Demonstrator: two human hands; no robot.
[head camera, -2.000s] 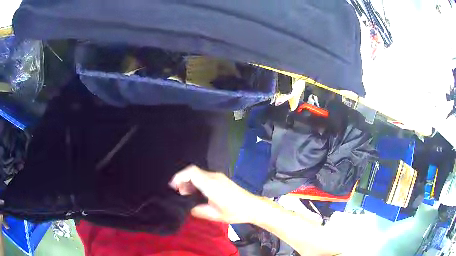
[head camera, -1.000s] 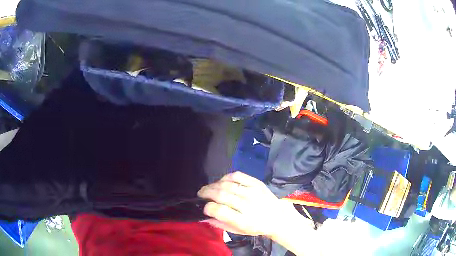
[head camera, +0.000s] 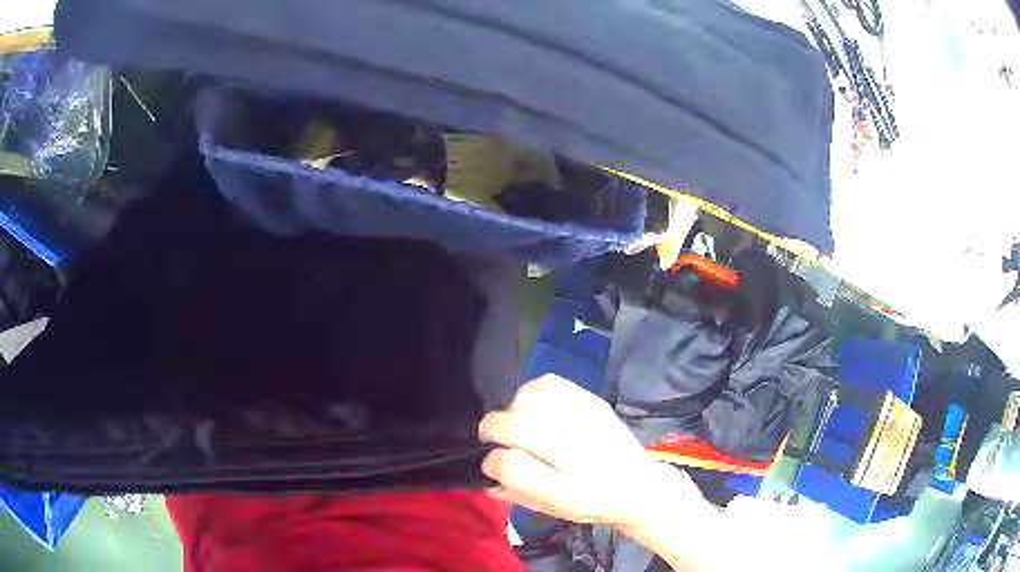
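A black garment body (head camera: 280, 346) is spread over my lap, above red clothing. Its near edge runs straight across and looks layered or folded. My right hand (head camera: 559, 453) is shut on the garment's right edge, with fingertips and thumb pinching its near corner. My left hand is not in view; the garment's left end runs out at the picture's left edge. A wide navy-black band panel (head camera: 470, 67) lies along the table edge beyond the garment.
A blue-edged cloth tray (head camera: 380, 207) with scraps hangs under the table. Shears (head camera: 856, 67) lie on the white table (head camera: 928, 168). Blue bins (head camera: 570, 335) with dark pieces stand at the right. A clear plastic bag (head camera: 56, 123) is at far left.
My right hand has moved slightly right, after going from a loose curl to a grip on the garment's edge. The garment's near edge is now straighter and flatter.
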